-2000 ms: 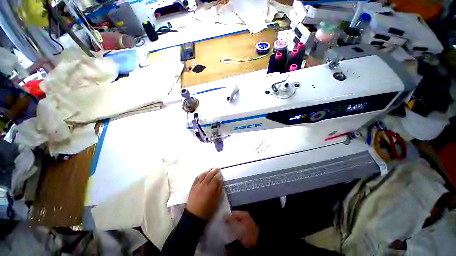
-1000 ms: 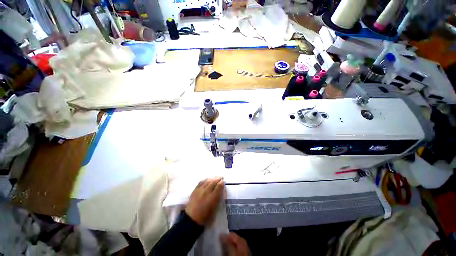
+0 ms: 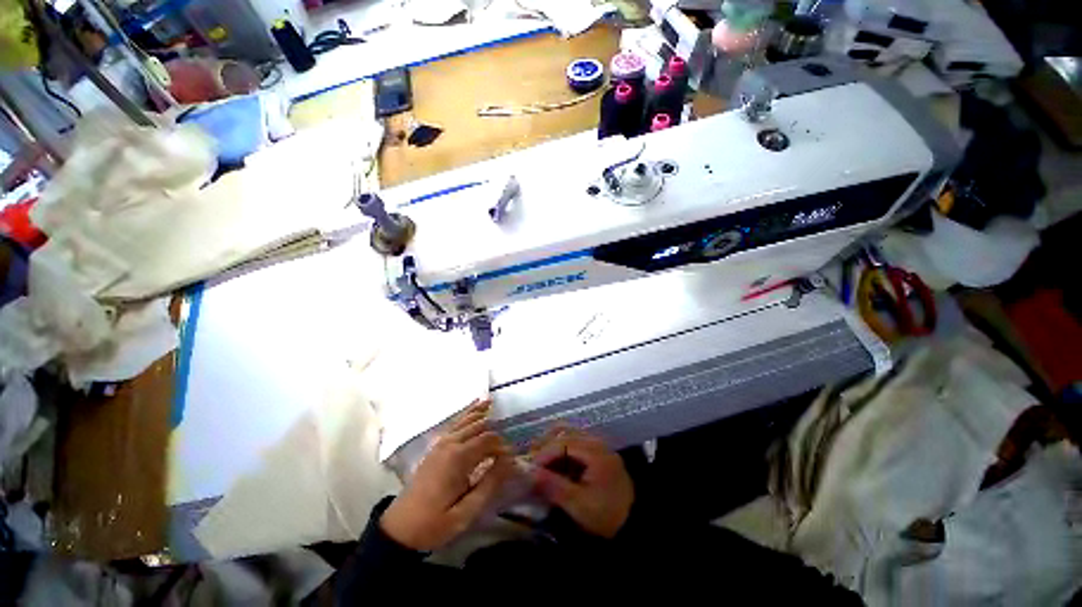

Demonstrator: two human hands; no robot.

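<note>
The cream garment panel [image 3: 338,457] lies on the white table left of and below the needle, its edge hanging over the front. A whiter flat piece [image 3: 421,385] lies on it. My left hand [image 3: 445,486] is on the cloth at the table's front edge, fingers bent over it. My right hand [image 3: 587,480] is close beside it, fingers curled around the cloth's edge; the fingertips partly hide the cloth. The presser foot [image 3: 481,332] is above the whiter piece, with the hands nearer to me.
The white sewing machine head [image 3: 688,190] crosses the table. A folded cream bundle [image 3: 237,231] lies behind left. Scissors [image 3: 896,302] lie at the machine's right end. A crumpled cream pile [image 3: 902,439] is at lower right. Dark spools [image 3: 641,107] stand behind the head.
My right hand has come up from below the table edge to beside my left hand. My left hand has moved slightly nearer to me, with its fingers more bent. The view has shifted.
</note>
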